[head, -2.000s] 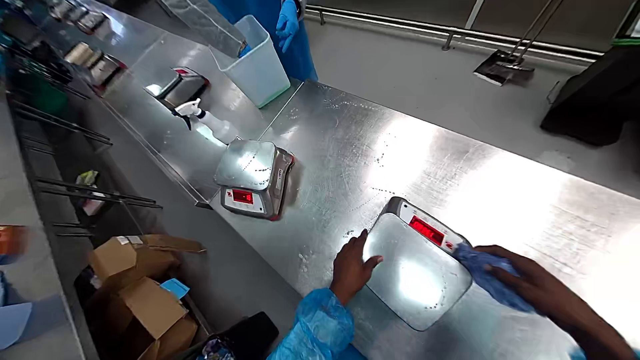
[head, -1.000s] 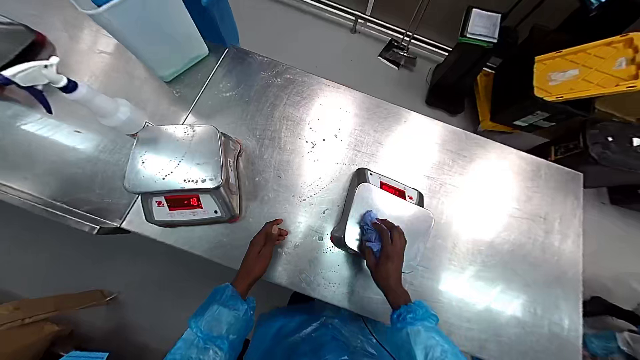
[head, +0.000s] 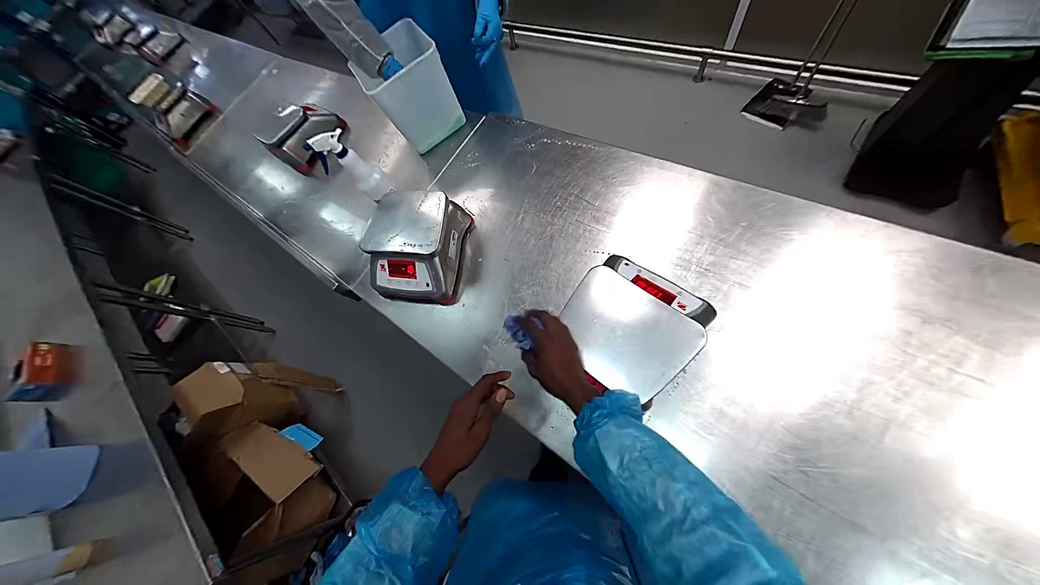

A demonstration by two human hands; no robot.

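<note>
My right hand (head: 554, 354) grips a crumpled blue cloth (head: 522, 331) just left of a bench scale (head: 634, 329) with a steel pan and a lit red display. My right wrist passes over the scale's lower left corner. Nearer the table's front edge, my left hand (head: 471, 422) is empty, its fingers apart and partly curled. A second bench scale (head: 418, 248), also lit red, sits further left with droplets on its pan. Behind it a white spray bottle (head: 353, 166) lies tilted on the stainless steel table (head: 780, 325).
Across the table, a co-worker's gloved hand reaches into a white plastic bin (head: 414, 89). More scales (head: 301, 134) stand along the table to the upper left. Open cardboard boxes (head: 268, 463) are at lower left. A dustpan (head: 784, 101) stands on the floor beyond the table.
My right hand, with the blue cloth, has moved left off the pan of the nearer scale to the table beside it. The view has swung left since one second ago.
</note>
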